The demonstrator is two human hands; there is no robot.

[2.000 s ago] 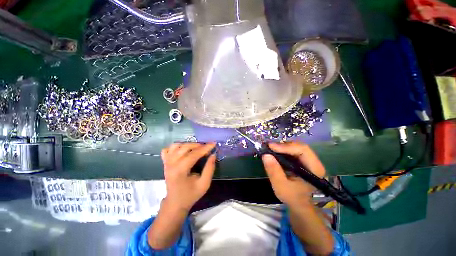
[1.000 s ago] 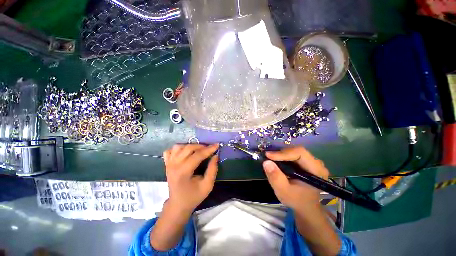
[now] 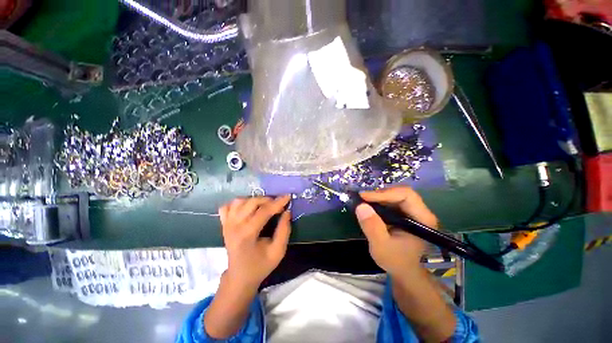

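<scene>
My right hand (image 3: 396, 224) is closed around the black handle of a soldering iron (image 3: 429, 234). Its thin metal tip points up and left over the purple mat (image 3: 429, 175). My left hand (image 3: 255, 228) is at the mat's front left, fingertips pinched near a tiny bright part (image 3: 292, 196); what the fingers hold is mostly hidden. Thin solder wire (image 3: 191, 212) runs from the left to the left fingers. The iron's tip is a little right of the left fingertips, apart from them. Small dark, silver and gold bits (image 3: 382, 167) lie scattered on the mat.
A translucent hood (image 3: 315, 114) stands just behind the hands. A pile of ring parts (image 3: 127, 157) is at left, with separate rings (image 3: 234, 160) by the hood. A round dish (image 3: 439, 84), tweezers (image 3: 480, 130) and a blue box (image 3: 527, 107) are at right. A silvery box (image 3: 50, 218) is at left.
The view has shifted slightly. The iron's tip moved left toward the left fingers, then stayed a little behind them. Both hands keep nearly the same grip.
</scene>
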